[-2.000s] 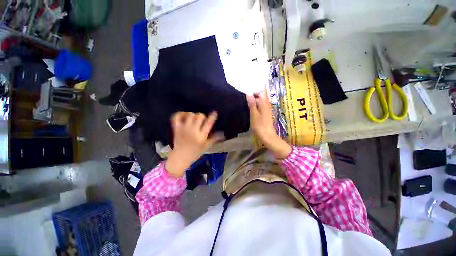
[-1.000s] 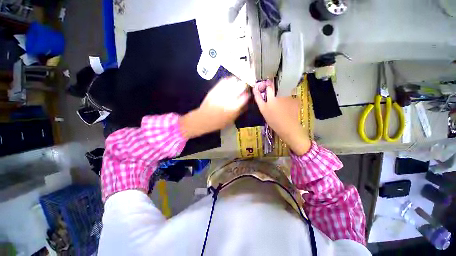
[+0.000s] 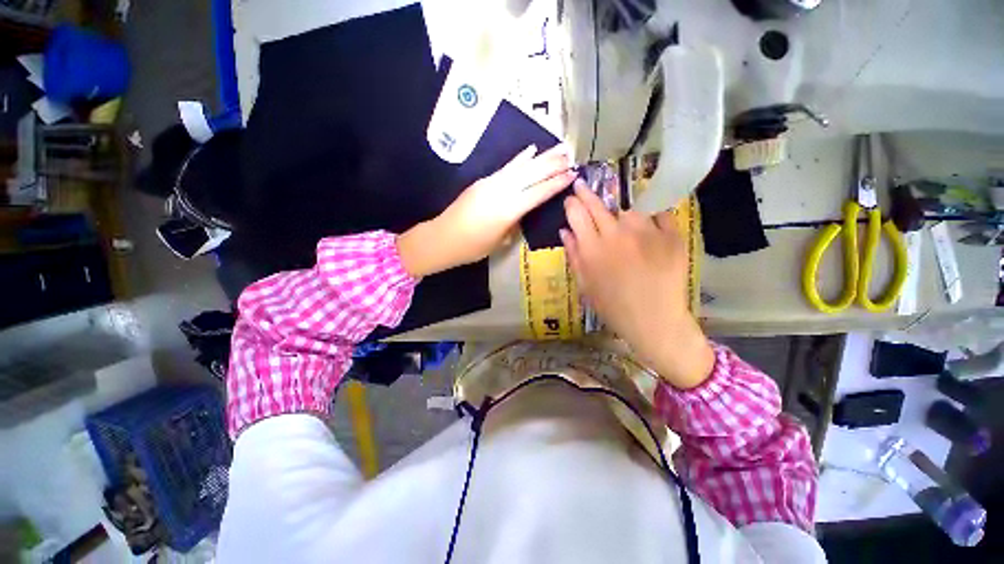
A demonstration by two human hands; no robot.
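Observation:
A large dark garment panel (image 3: pixel 341 143) lies flat on the pale machine table, left of the needle area. My left hand (image 3: pixel 490 215) lies on the panel's right part, fingers together and pointing at the needle area. My right hand (image 3: pixel 633 259) is beside the metal plate (image 3: pixel 595 187), its fingertips on the edge of a small dark piece (image 3: pixel 545 226) and nearly touching my left fingertips. Whether the fingers pinch cloth is hidden. Yellow marked tape (image 3: pixel 547 292) shows below the hands. A dark patch piece (image 3: pixel 732 209) lies right of the tape.
A white machine guard (image 3: pixel 691 127) stands just above my right hand. Yellow-handled scissors (image 3: pixel 857 259) lie at right, with small tools (image 3: pixel 958 204) beyond. A blue crate (image 3: pixel 165 463) is at lower left. A bottle (image 3: pixel 936 496) lies on the white side surface at lower right.
Since one second ago, my right hand has turned flatter, its back up, beside the plate. My left fingers have straightened on the cloth. Earlier, my left hand was further left on the panel.

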